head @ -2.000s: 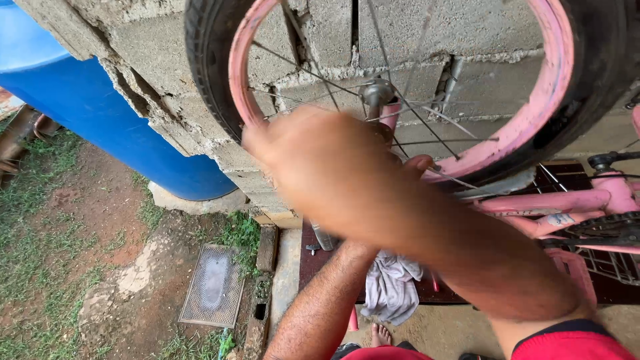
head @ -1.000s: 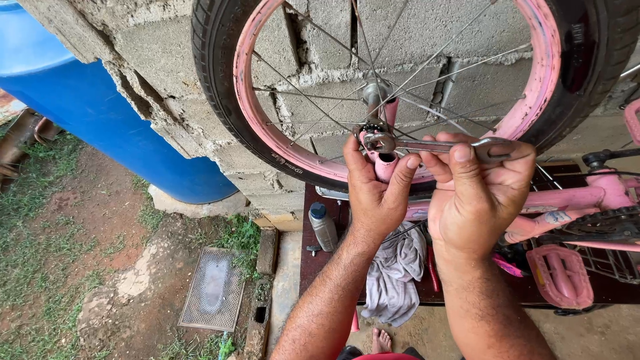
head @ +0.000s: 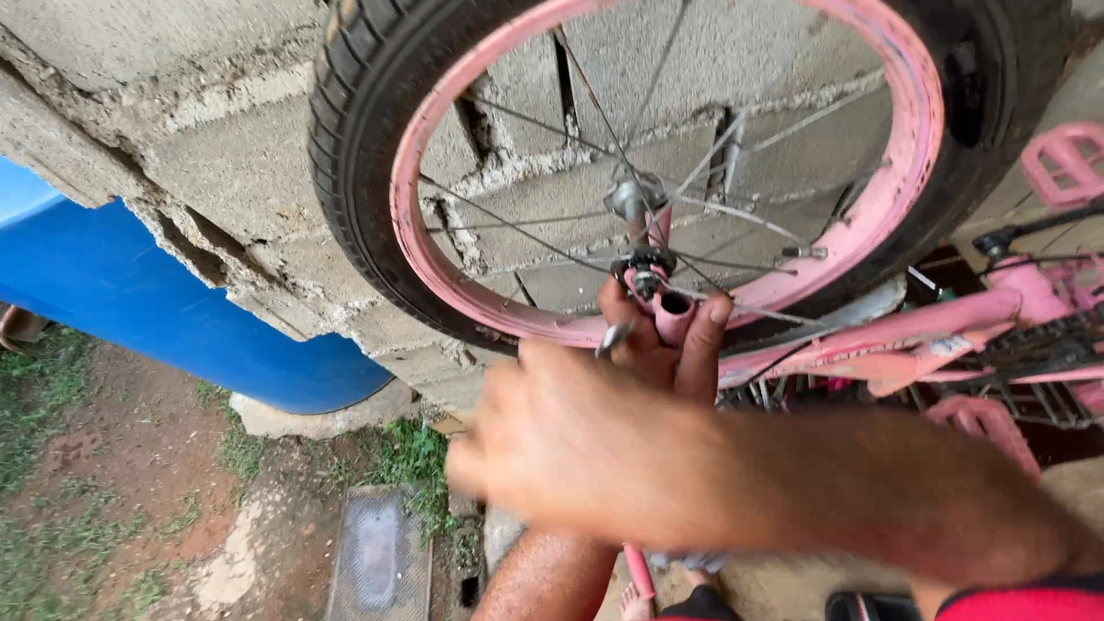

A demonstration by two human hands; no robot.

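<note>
A pink-rimmed bicycle wheel [head: 888, 216] with a black tyre stands against the block wall. My left hand [head: 703, 336] grips the open-ended pink fork tube [head: 674, 315] beside the axle nut [head: 644, 280], its thumb on the right side and fingers on the left. My right hand [head: 578, 431], blurred, crosses over my left forearm, closed around a metal wrench [head: 614, 339] whose end shows just above the knuckles. The wrench end is left of and below the axle nut; whether it touches anything cannot be told.
A rough concrete block wall [head: 241, 172] rises behind the wheel. To the left is a blue barrel [head: 172, 302]. The pink bicycle frame [head: 897, 336] and its pedals [head: 1069, 164] lie at the right. Below left, a metal grate [head: 379, 552] lies on the ground.
My right hand has moved left from the right side of the fork, where it held the wrench at the axle, and now crosses over my left forearm. My left hand remains on the fork.
</note>
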